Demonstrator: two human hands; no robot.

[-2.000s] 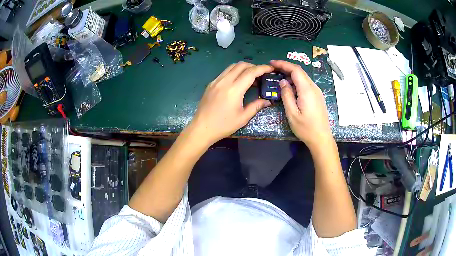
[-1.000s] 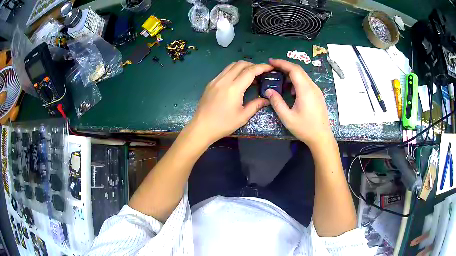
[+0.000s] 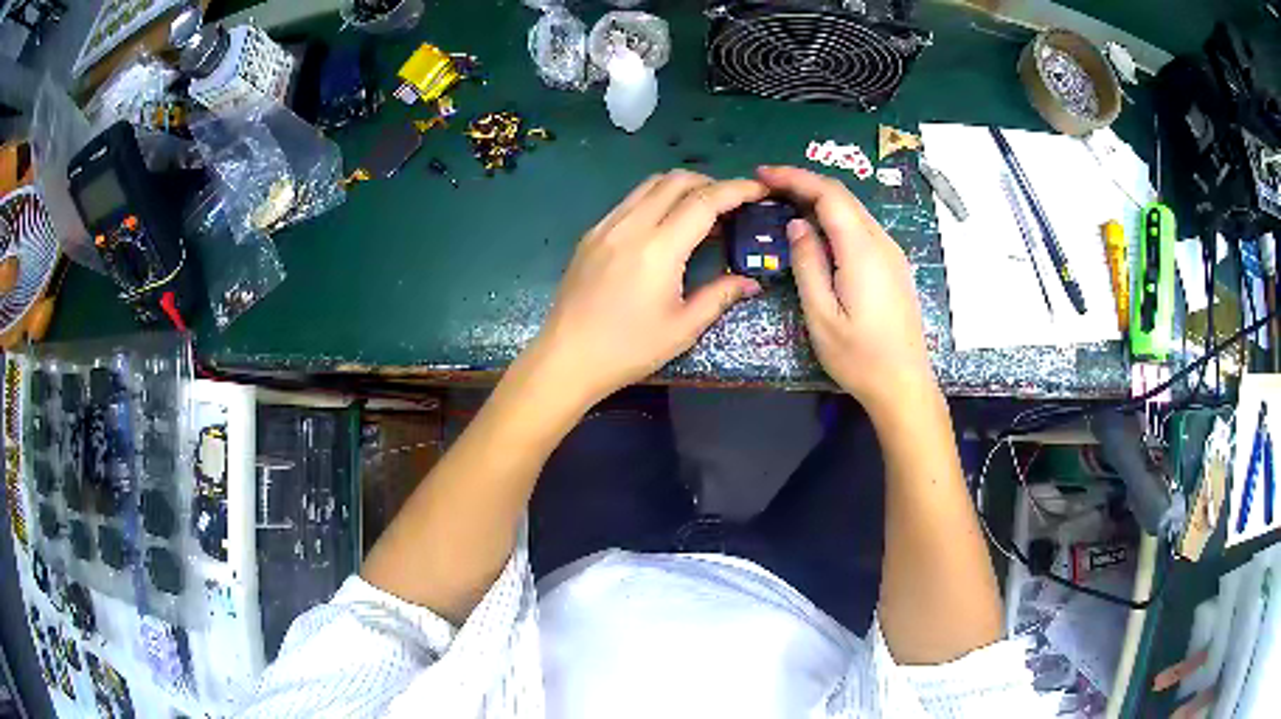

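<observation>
A small black smartwatch head is held face up above the front part of the green bench. Its screen is lit, with a small light mark near the middle and white and orange-yellow icons near its lower edge. My left hand holds its left side, index finger along the top and thumb at the lower edge. My right hand holds its right side, with the thumb at the right edge of the screen. Both hands are bare. Fingers hide the watch's side edges.
The green bench holds a multimeter at left, gold-brown parts, a dropper bottle and a black fan at the back. At right lie white paper with thin tools, and a green-handled tool.
My right thumb was lower on the screen one second ago and is now at its right edge. White and orange-yellow icons show again. My left hand has hardly moved.
</observation>
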